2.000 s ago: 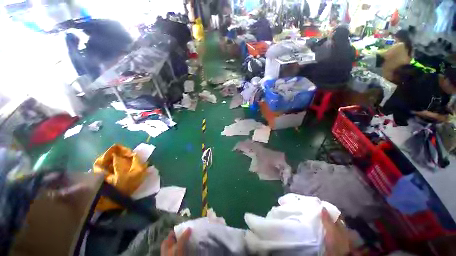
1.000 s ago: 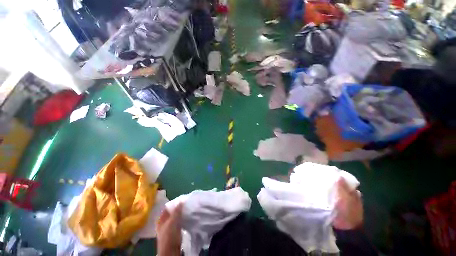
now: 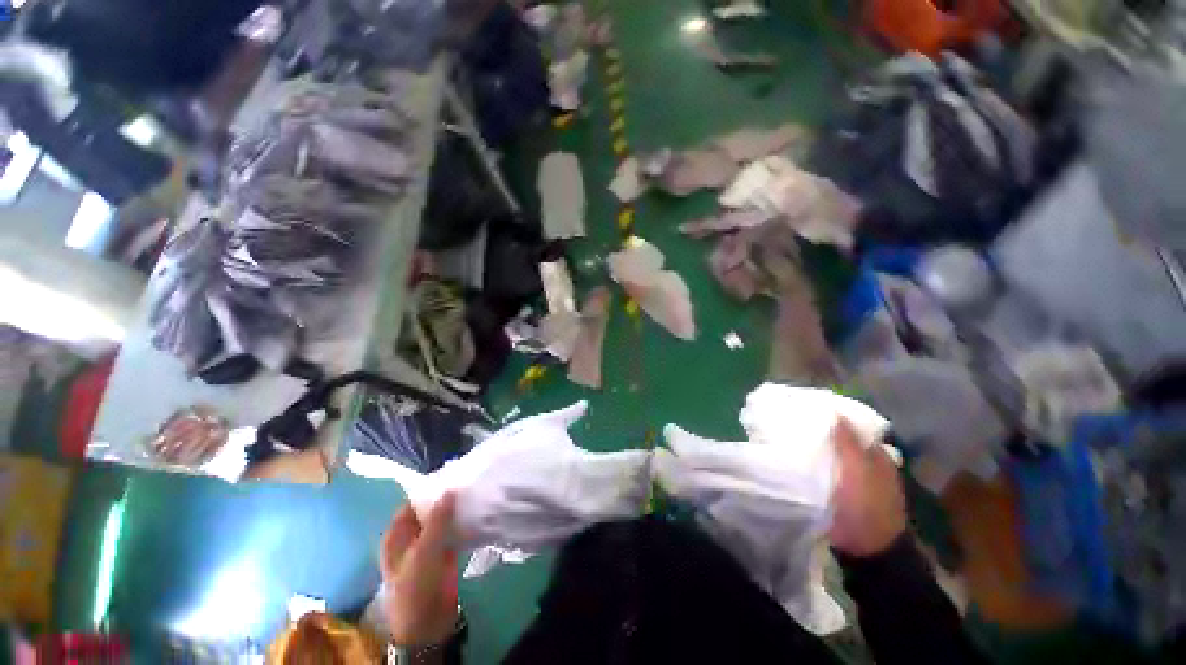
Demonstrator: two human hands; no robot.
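Note:
My left hand (image 3: 419, 572) is at the lower left of centre, closed on a bundle of white fabric pieces (image 3: 540, 483) that spreads towards the middle. My right hand (image 3: 869, 491) is right of centre, closed on a second bundle of white fabric pieces (image 3: 767, 487) that hangs down below it. The two bundles come close together in front of my dark clothing. Both are held above the floor. The cloth hides parts of the fingers of both hands.
A table (image 3: 117, 409) at left bears grey cloth bundles (image 3: 286, 221). Scraps (image 3: 654, 288) lie on the green floor around yellow-black tape (image 3: 617, 117). At right are a dark bag (image 3: 936, 143), grey cloth and a blue container (image 3: 1086, 500). An orange-yellow cloth (image 3: 325, 642) is at the bottom left.
The view has moved forward along the aisle. The left table and floor scraps are nearer, and the orange-yellow cloth has slid to the bottom edge. Both hands still hold the white bundles.

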